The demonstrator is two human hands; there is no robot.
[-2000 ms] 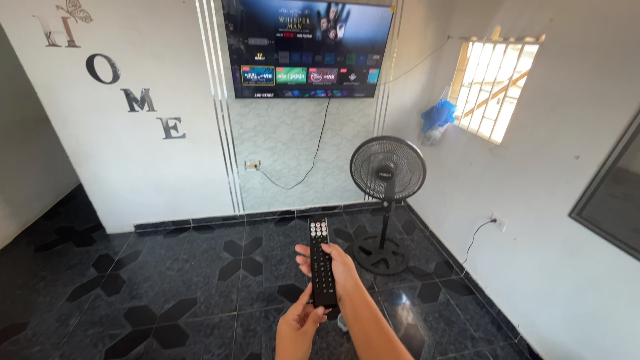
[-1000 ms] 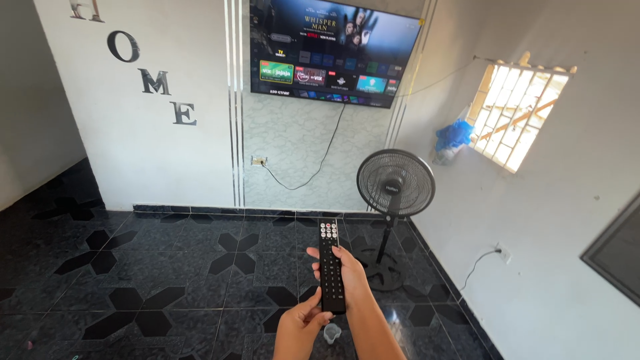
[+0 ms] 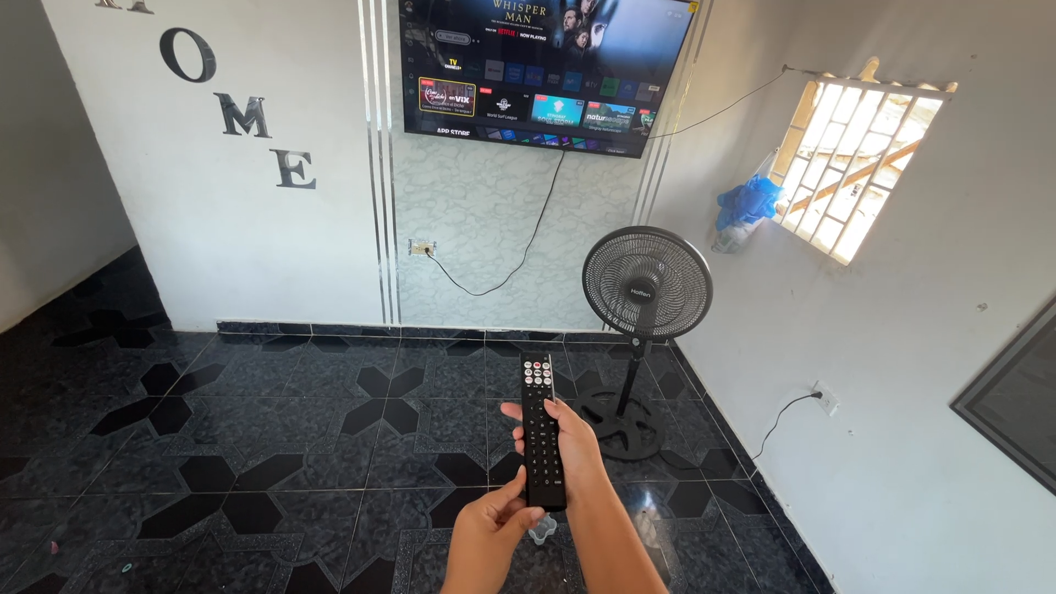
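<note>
A black remote control (image 3: 543,445) with white round buttons at its far end is held upright in both hands. My right hand (image 3: 573,445) wraps its right side, fingertips showing past the left edge and the thumb over the upper buttons. At the near end, my left hand (image 3: 499,520) pinches the lower left corner between thumb and fingers. Beyond them, on the far wall, a television (image 3: 536,74) is lit with a menu of tiles, one of them framed in yellow.
A black pedestal fan (image 3: 648,285) stands on the dark tiled floor (image 3: 272,445) beyond my right hand. A small clear object (image 3: 543,530) lies below the remote. A blue plastic bag (image 3: 747,202) hangs beside the barred window (image 3: 862,165). Cords run to wall outlets.
On the television, the row of tiles has shifted left, and a different tile now sits in the yellow frame. Both hands keep holding the remote.
</note>
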